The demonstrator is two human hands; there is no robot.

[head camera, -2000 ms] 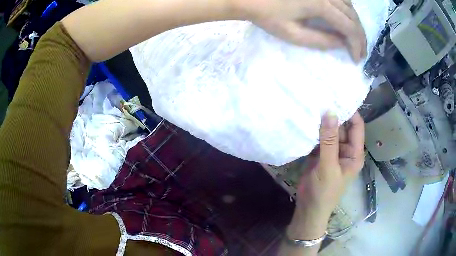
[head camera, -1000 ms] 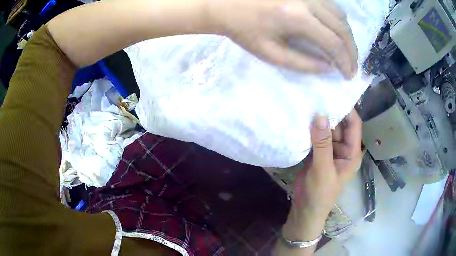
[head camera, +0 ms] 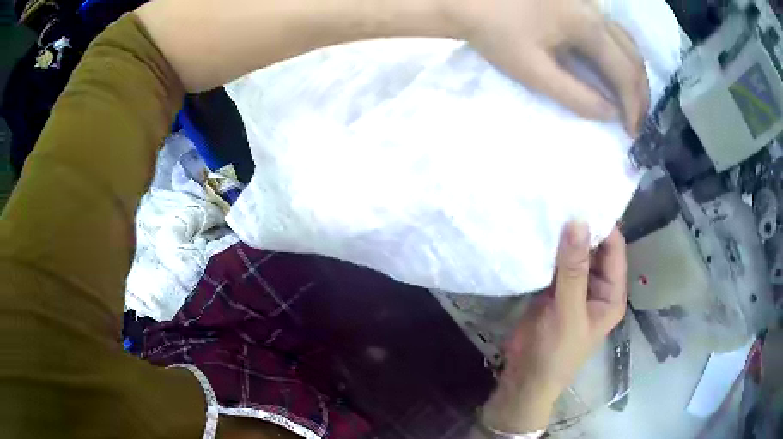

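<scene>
The white garment piece spreads across the middle, its right edge at the machine's needle area. My left hand reaches over the top of the piece, with thumb and fingertips close together on the cloth beside the needle area. My right hand is below it and pinches the lower right edge, thumb on top and fingers partly under the cloth. The presser foot and needle are not clearly visible.
The off-white sewing machine and a pale control box stand at the right. Slim dark tools and a white slip lie on the table. Crumpled white cloths sit by a blue bin at the left, near dark cloth.
The view has shifted slightly. My left hand is back from its lower position of a second ago and farther right. My right hand keeps its pinch, now slightly lower in view. The cloth's lower edge has changed shape.
</scene>
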